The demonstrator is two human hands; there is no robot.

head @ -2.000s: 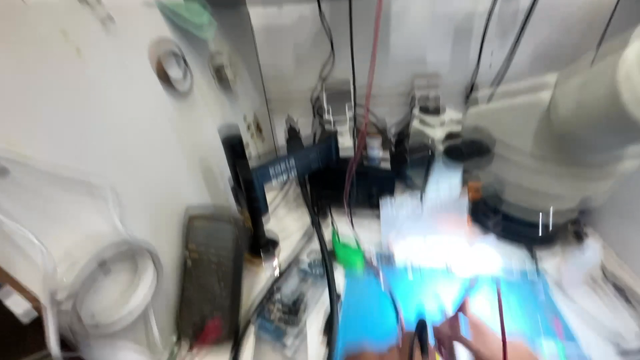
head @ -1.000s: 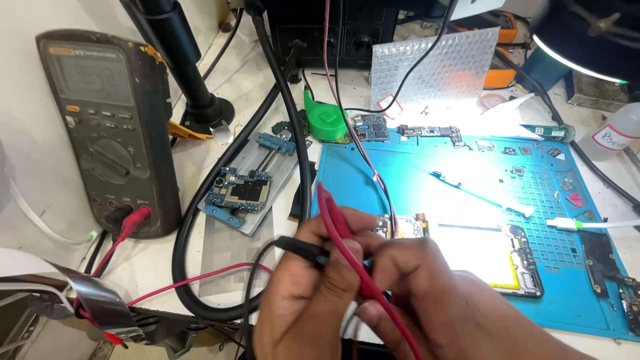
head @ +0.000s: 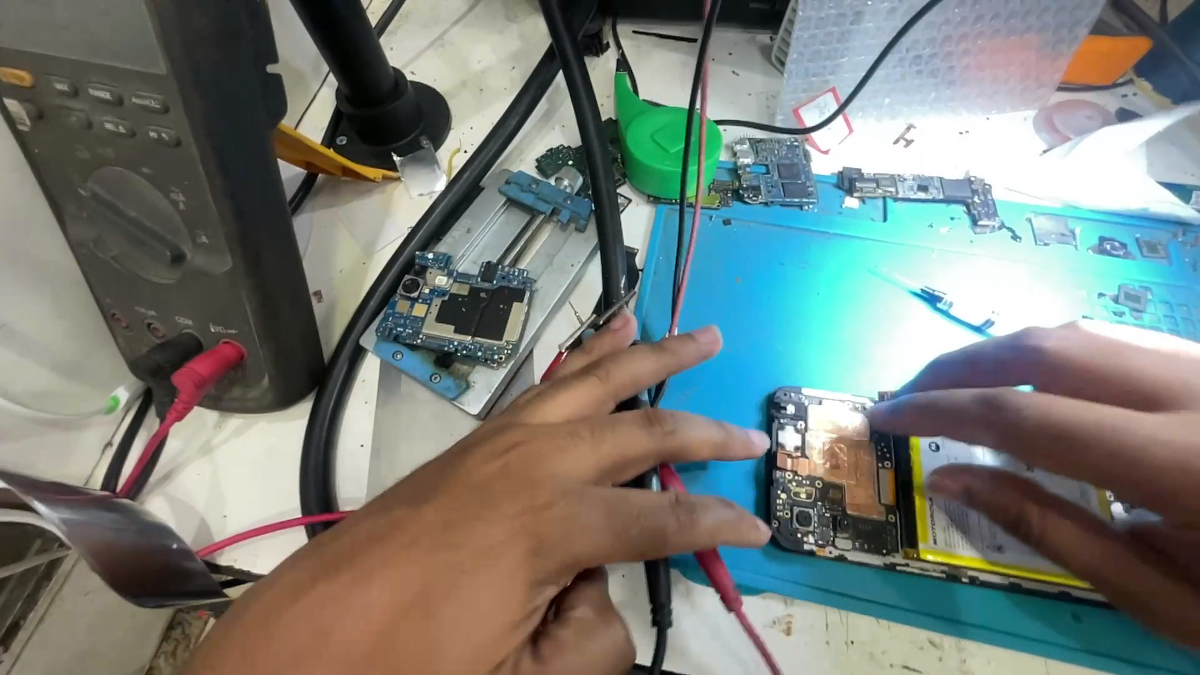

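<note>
My left hand [head: 525, 478] spreads its fingers above a red test probe [head: 717, 572] and a black test probe [head: 659, 581]; no grip on them shows. Its fingertips reach the left end of an opened smartphone [head: 844, 459], whose copper-coloured shielding and circuit board are exposed. Over the phone's yellow-edged battery [head: 975, 520] hovers my right hand [head: 1059, 422], fingers parted, with nothing seen between them; whether a fingertip touches the phone is unclear. The phone lies on a blue work mat [head: 750, 281]. The leads' plugs sit in a multimeter [head: 141, 206] at the left.
A metal board holder [head: 553, 234] carries a blue circuit board [head: 469, 309], with a thick black cable [head: 328, 403] looping around it. A green dispenser [head: 667, 145], loose circuit boards [head: 778, 173] and bubble wrap [head: 928, 56] stand at the back. A small tool [head: 952, 309] lies on the mat.
One second ago both my hands were together around the probes. They have since parted: the left is spread above the probes, the right over the phone. The view is closer.
</note>
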